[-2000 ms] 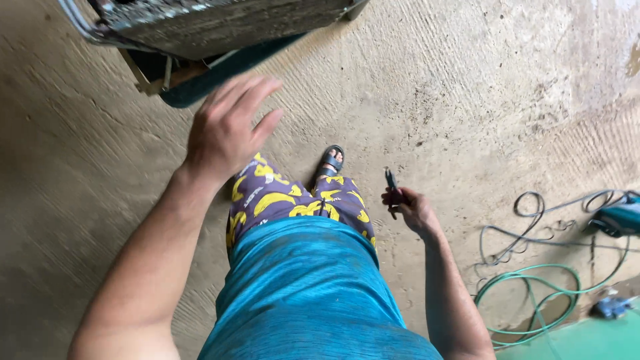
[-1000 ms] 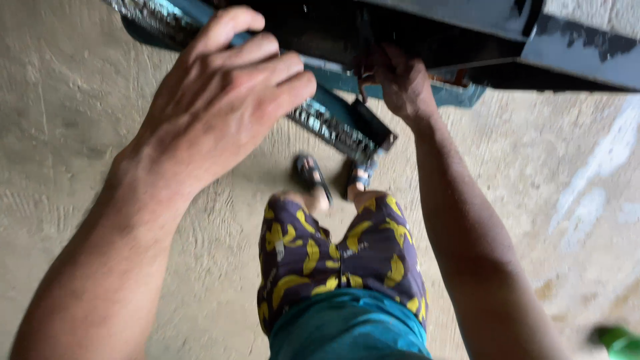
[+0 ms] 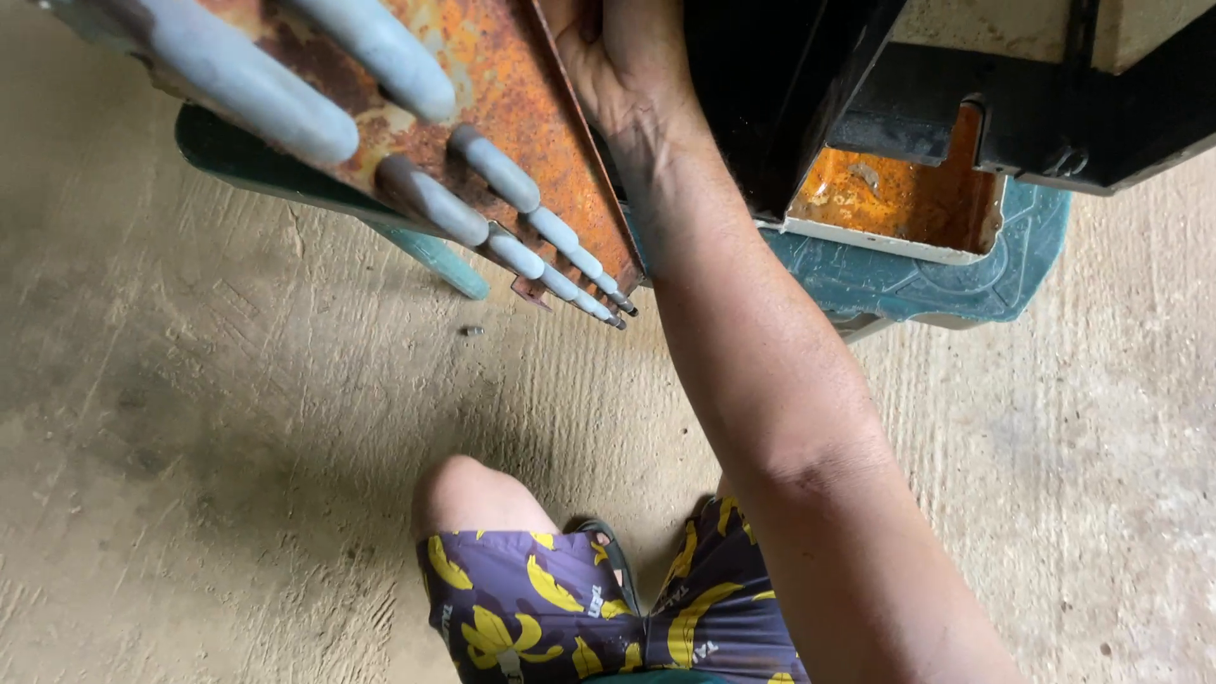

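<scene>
My right hand point(image 3: 627, 71) reaches up to the top edge, palm partly showing, beside a rust-covered metal panel point(image 3: 513, 85) and a black housing point(image 3: 750, 85). Its fingers are cut off or hidden, so its grip cannot be told. The panel hangs at a slant on the left, with rows of grey rounded bars point(image 3: 266, 95) along it. Right of my forearm, a rusty tray with a pale rim point(image 3: 883, 242) sits under the black housing on a teal plastic stool or table point(image 3: 1007, 256). My left hand is out of view.
A small metal piece point(image 3: 472, 331) lies on the rough concrete floor point(image 3: 237, 427) below the panel. One teal leg point(image 3: 437, 261) juts out beneath the panel's left part. My knee and sandalled foot point(image 3: 608, 560) are at the bottom.
The view has moved in close to the housing, and the rusty panel and tray now show. My left hand has left the view. Two seconds ago my right hand held a plier-like tool, not visible now.
</scene>
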